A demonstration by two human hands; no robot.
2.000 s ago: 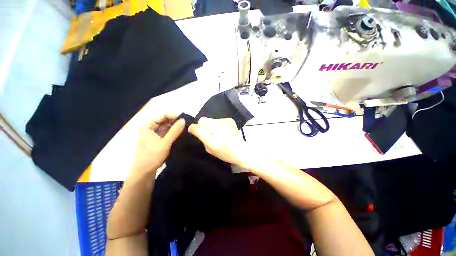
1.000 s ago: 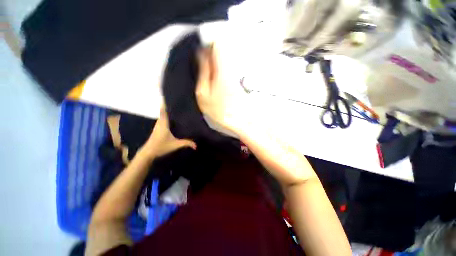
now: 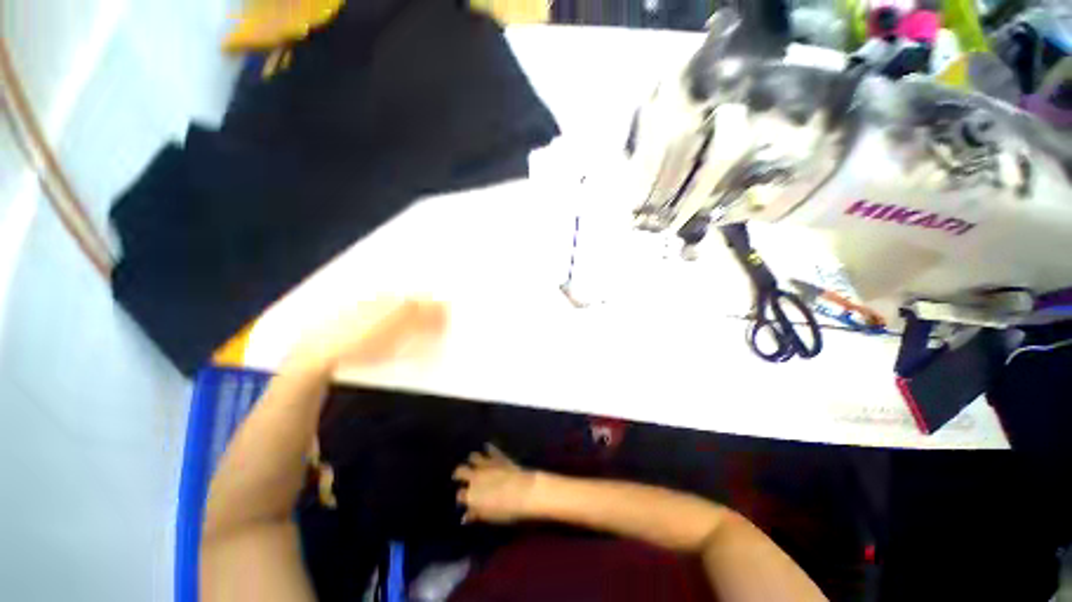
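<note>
My left hand [image 3: 382, 334] is blurred over the table's front left part, with nothing seen in it. My right hand [image 3: 495, 486] is below the table edge, fingers spread over black cloth [image 3: 394, 453] in my lap; whether it grips the cloth is hard to tell. A wide black pile of cut panels [image 3: 353, 141] lies at the table's left. The white HIKARI sewing machine [image 3: 870, 200] stands at the right, its needle area blurred. Black-handled scissors [image 3: 783, 323] lie in front of it.
A thin orange and blue tool [image 3: 849, 310] lies right of the scissors. A black pouch with a red edge [image 3: 944, 382] hangs below the machine's right end. A blue basket [image 3: 194, 470] stands at the lower left. The white table [image 3: 694, 376] has an orange-yellow left corner.
The black piece between my hands has left the tabletop. My right hand has moved down below the table edge, and my left hand has moved over the table. The view has shifted, showing more of the pile.
</note>
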